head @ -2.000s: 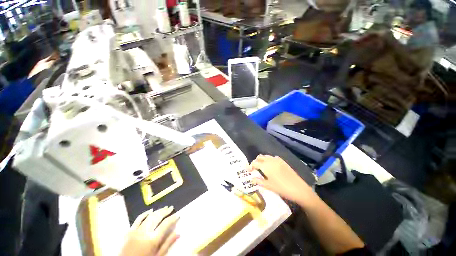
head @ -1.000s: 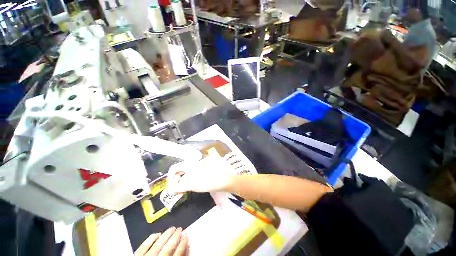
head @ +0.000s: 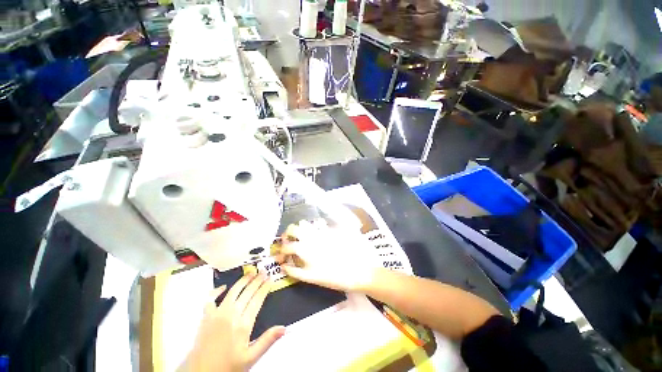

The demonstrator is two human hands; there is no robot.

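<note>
A black panel [head: 301,304] lies on the white template board [head: 181,312] under the sewing machine head [head: 207,196]. A small white printed label [head: 273,269] shows between my hands, over the yellow clamp frame, which is mostly hidden. My right hand [head: 327,254] reaches in from the right, its fingertips on the label. My left hand [head: 232,327] lies flat with fingers spread at the panel's left part, fingertips close to the label. Printed text shows on the board beyond my right wrist. An orange stick [head: 406,328] lies below my right forearm.
A blue bin [head: 555,240] with black pieces and a pale card stands at right. A white-framed screen [head: 412,134] stands behind the dark table [head: 392,196]. Black material and clear plastic lie at lower right. Thread cones [head: 308,18] stand behind the machine.
My right hand first moved from the printed area to the clamp frame with the label, and is now lower on it. My left hand has moved up towards the label. The view has shifted left.
</note>
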